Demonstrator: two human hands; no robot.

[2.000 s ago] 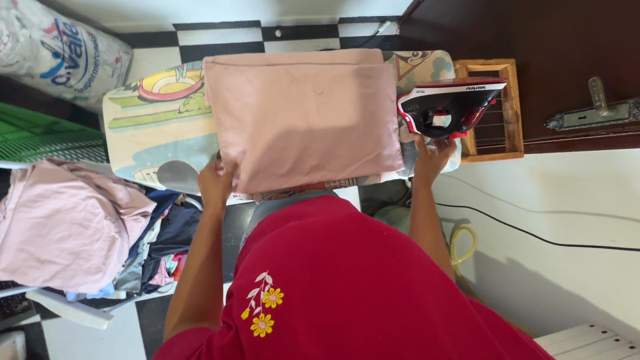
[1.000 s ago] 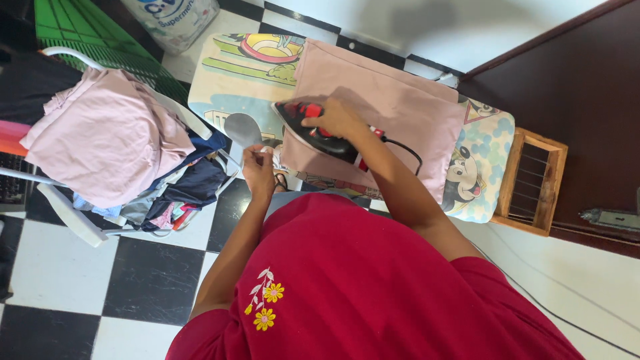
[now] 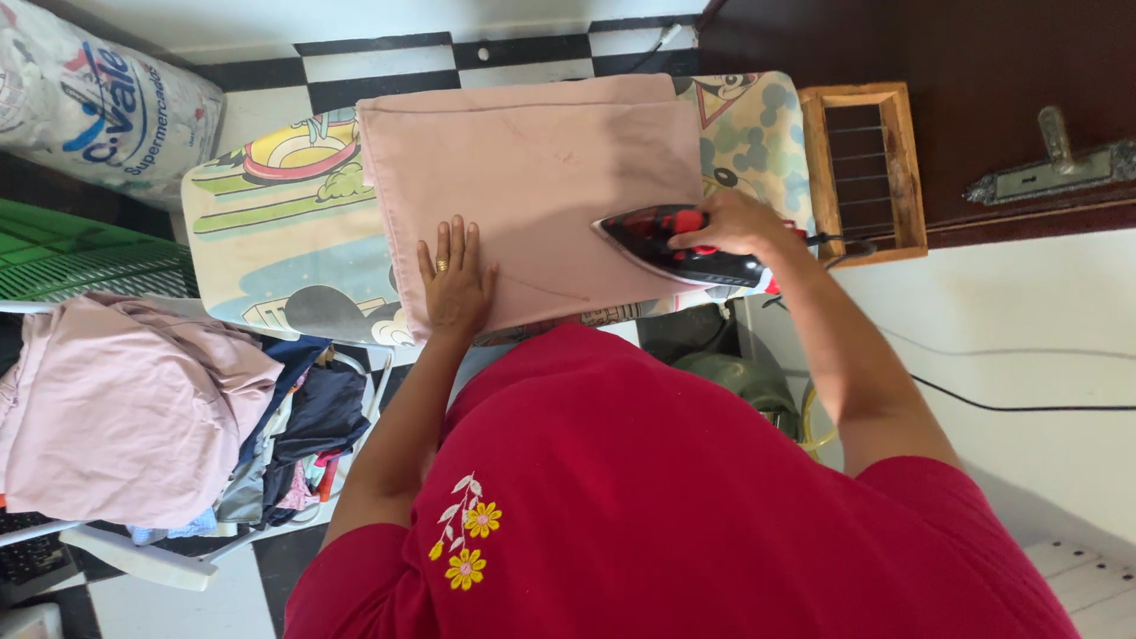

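Note:
A folded pink cloth (image 3: 550, 177) lies flat across an ironing board with a cartoon-print cover (image 3: 275, 222). My left hand (image 3: 457, 284) rests palm down on the cloth's lower left part, fingers apart, a ring on one finger. Around the handle of a black and red clothes iron (image 3: 652, 240) my right hand (image 3: 737, 226) is closed. The iron sits on the cloth's lower right part, its tip pointing left. A cord leaves the iron's heel on the right.
A wooden frame with metal rods (image 3: 910, 177) stands at the board's right end, beside a dark door (image 3: 994, 80). On a chair at the left lies a pile of clothes (image 3: 133, 408). Behind it are a green plastic basket (image 3: 80, 248) and a full plastic bag (image 3: 115, 106). The iron's cord hangs at right.
Two seconds ago the iron stood at the board's right end; one second ago it was on the cloth in my right hand. My left hand has since come onto the cloth. The view has shifted.

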